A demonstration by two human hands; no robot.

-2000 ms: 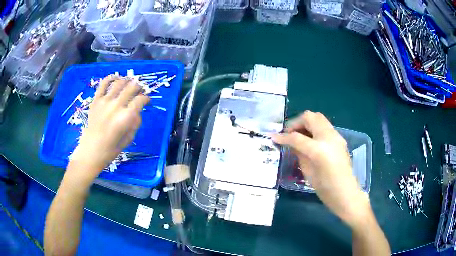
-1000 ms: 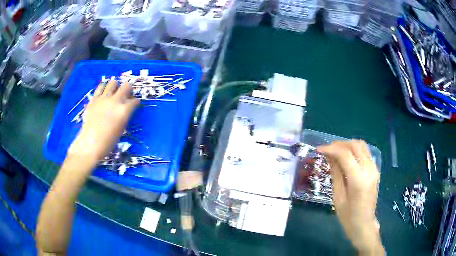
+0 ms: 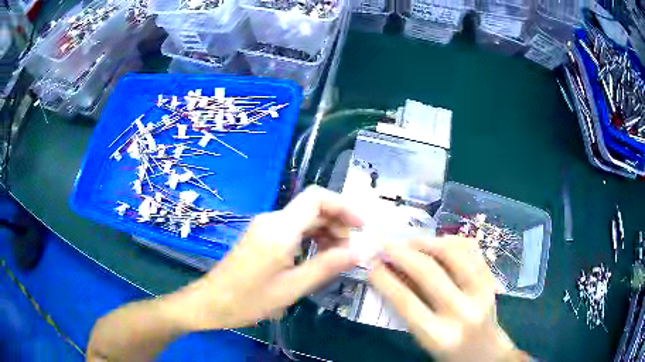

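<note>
My left hand [image 3: 283,258] and my right hand [image 3: 442,290] meet over the lower part of the silver-white metal fixture [image 3: 403,166]. A small white part [image 3: 365,247] shows blurred between the fingertips of both hands. Its lead cannot be made out. The fixture's top plate has a small dark slot in the middle; my hands hide its lower part. The blue tray [image 3: 247,170] on the left holds many wired parts with white blocks and thin leads.
A clear plastic box [image 3: 534,265] with jumbled parts is right of the fixture. A loose part pile [image 3: 594,288], slim metal sticks [image 3: 617,230] and a steel ruler [image 3: 568,212] lie further right. Stacked clear boxes [image 3: 290,32] line the far edge. A blue tray stack [image 3: 601,134] is at upper right.
My left hand has left the blue tray and moved right to the fixture. My right hand has moved left from above the clear box to meet it. The view has shifted slightly.
</note>
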